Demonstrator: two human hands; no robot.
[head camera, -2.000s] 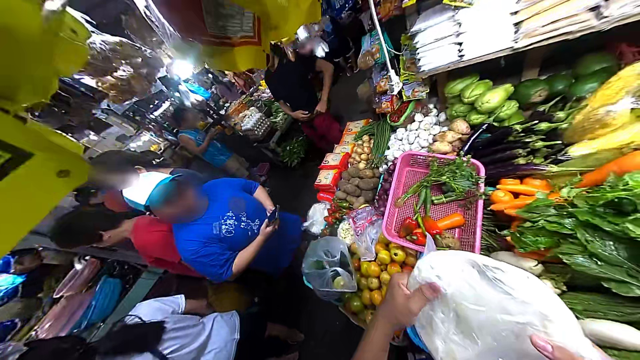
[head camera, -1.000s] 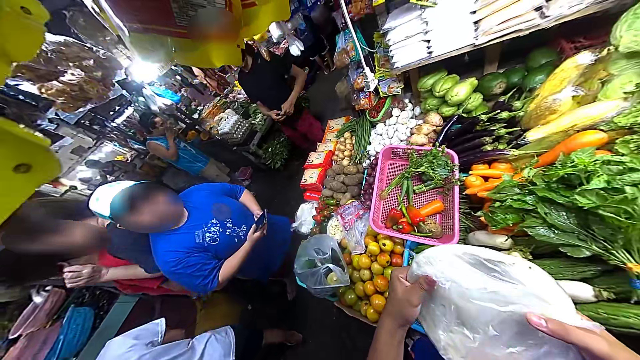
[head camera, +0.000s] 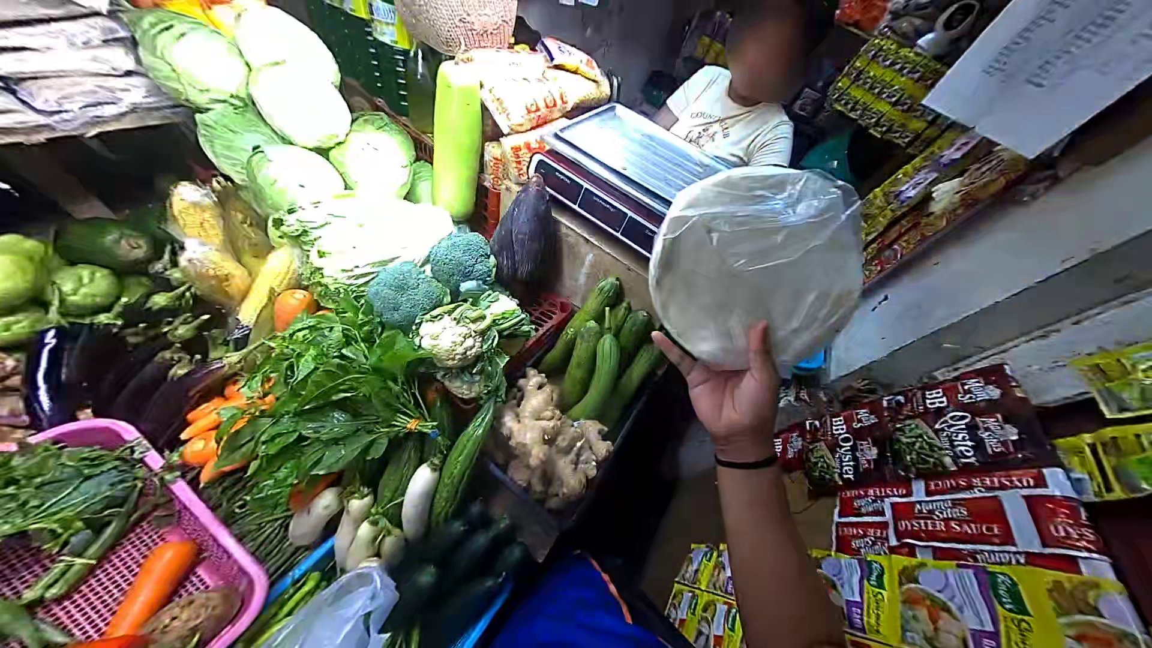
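My right hand (head camera: 733, 387), with a dark band at the wrist, is raised and grips the lower edge of a round, flat, whitish pack in clear plastic (head camera: 756, 265). The pack stands up in front of a digital weighing scale (head camera: 630, 166) and hides its right corner. My left hand is out of view. Left of the raised hand lie cucumbers (head camera: 598, 351) and ginger (head camera: 549, 441). A pink plastic basket (head camera: 216, 531) at the lower left holds a carrot (head camera: 155, 585) and leafy greens.
Behind the scale is a person in a white shirt (head camera: 738, 126). Cabbages (head camera: 292, 99), broccoli (head camera: 405, 292), cauliflower (head camera: 454, 337), eggplants (head camera: 108, 378) and leafy greens (head camera: 333, 369) cover the stall. Oyster sauce packets (head camera: 963, 432) hang at the right. A clear plastic bag (head camera: 337, 612) is at the bottom.
The view has swung right to the scale. Both hands were at the whitish pack before; now the right hand alone holds it up, and the left is out of view.
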